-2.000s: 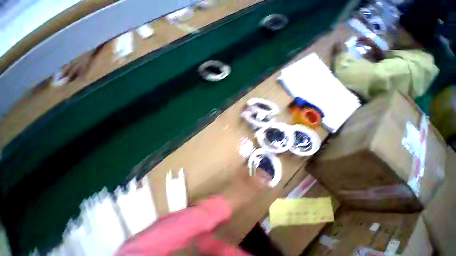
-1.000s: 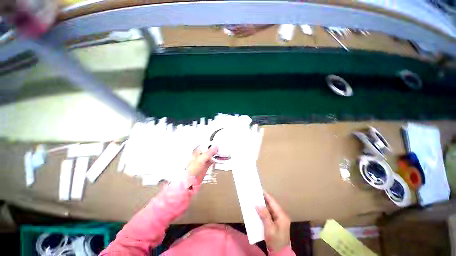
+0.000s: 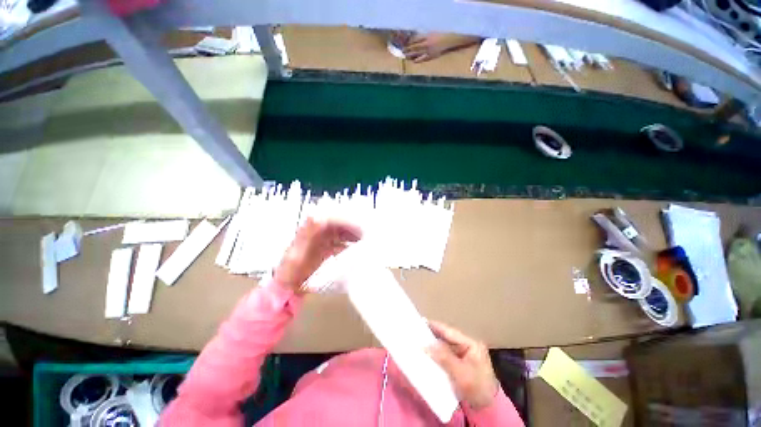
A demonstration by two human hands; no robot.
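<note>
A long flat white lamp body (image 3: 400, 334) is held slanted in front of my chest. My right hand (image 3: 467, 367) grips its lower end. My left hand (image 3: 310, 254) is at its upper end, fingers bent around the top. A ring head at that end cannot be made out against the white behind. A dense row of white bodies (image 3: 263, 229) with thin prongs lies behind my hands. Ring heads (image 3: 624, 273) with dark centres lie at the bench right.
A green conveyor (image 3: 417, 150) carries white rings (image 3: 551, 143). White cover strips (image 3: 145, 278) lie left. A green crate (image 3: 50, 392) holds ringed units. Orange tape (image 3: 677, 279), white sheets (image 3: 703, 267), a yellow card (image 3: 582, 389) and a carton (image 3: 697, 375) are right. Another person's hand (image 3: 430, 47) is across the belt.
The held body has tilted further, its lower end now further right. My left hand has moved a little left. The ring seen at its top a second ago is no longer distinct. The view has shifted slightly.
</note>
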